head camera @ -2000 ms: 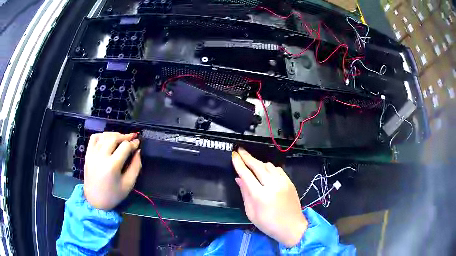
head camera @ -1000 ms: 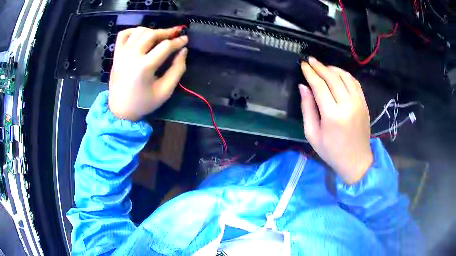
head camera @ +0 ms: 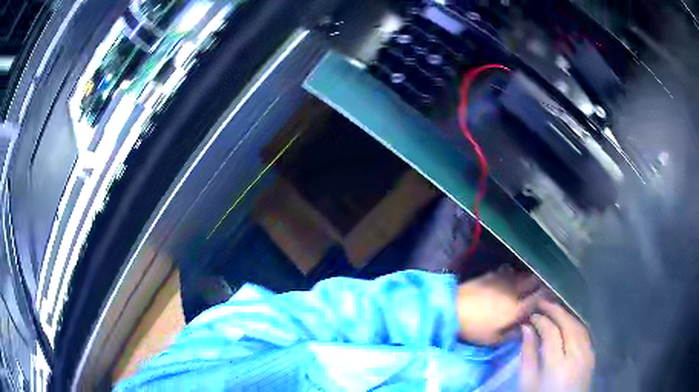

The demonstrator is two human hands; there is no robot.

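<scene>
My left hand (head camera: 494, 308) and my right hand (head camera: 561, 348) are close together at the lower right, below the bench's front edge. Both are blurred, and I cannot tell what the fingers hold. A red wire (head camera: 483, 157) loops from the dark speaker box (head camera: 556, 134) over the green bench edge and down to near my left hand; its end is hidden. The speaker box lies in the long black housing (head camera: 414, 57) at the upper right, clear of both hands.
A conveyor with green circuit boards (head camera: 107, 84) runs along the left. An open brown carton (head camera: 295, 226) sits below the bench, its flaps spread. The green bench edge (head camera: 398, 126) slants down to the right. More dark housings with red wire lie blurred at the upper right.
The view has turned and the housing now shows at the upper right. My hands have left the speaker box in the housing and come together below the bench edge.
</scene>
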